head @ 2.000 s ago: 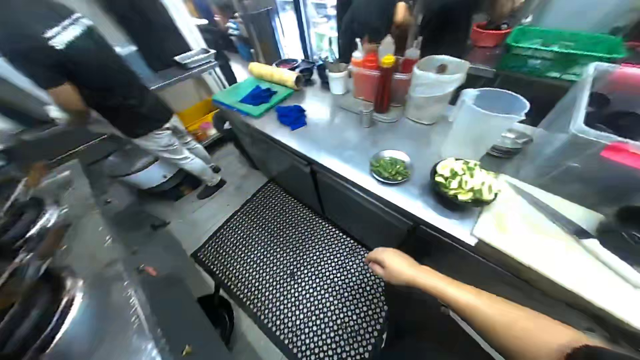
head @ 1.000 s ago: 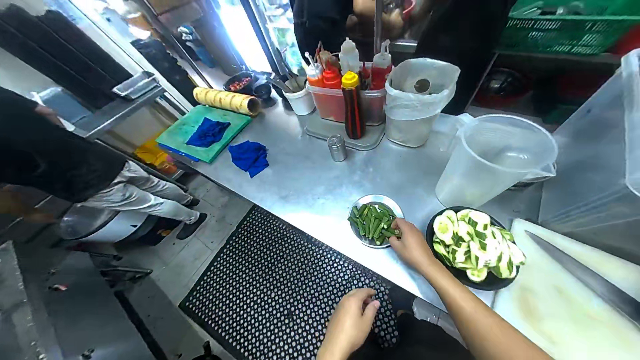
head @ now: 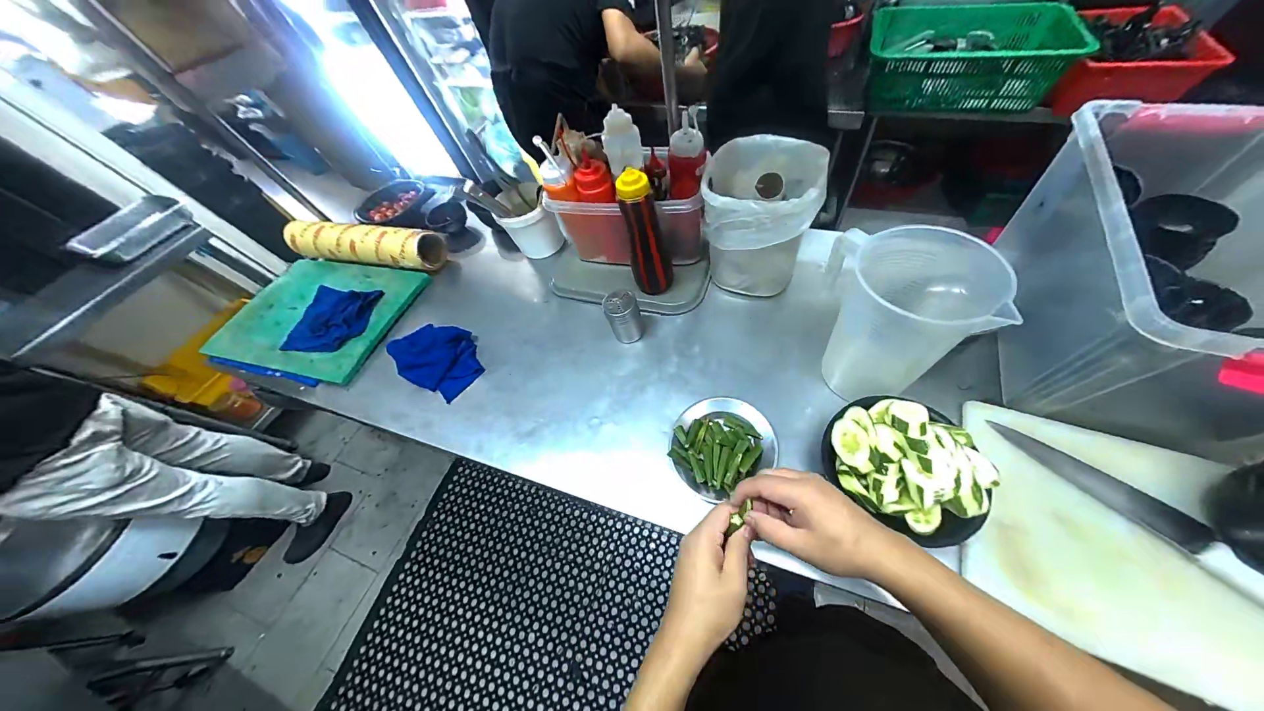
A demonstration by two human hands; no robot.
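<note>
My left hand (head: pixel 708 573) and my right hand (head: pixel 812 518) meet at the counter's front edge, fingertips closed around a small cut green vegetable piece (head: pixel 739 517). Just beyond them a round metal dish (head: pixel 768 431) holds cut green pods, perhaps okra or beans. Right of my right hand, a black bowl (head: pixel 950 536) is heaped with sliced zucchini or a similar pale green vegetable (head: pixel 904 459). A white cutting board (head: pixel 1057 563) lies farther right, with a large knife (head: pixel 1106 486) across it.
A measuring jug (head: pixel 913 306), a metal shaker (head: pixel 623 316), a tub of squeeze bottles (head: pixel 583 232) and a bag-lined container (head: pixel 760 247) stand behind. Blue cloths (head: pixel 436 361), a green board (head: pixel 267 306) and a clear bin (head: pixel 1066 247) flank them. People stand at left and across the counter.
Two seconds ago one hand showed, away from the dish. One second ago my right hand was at the dish's pods; now it has drawn back and both hands meet on a piece.
</note>
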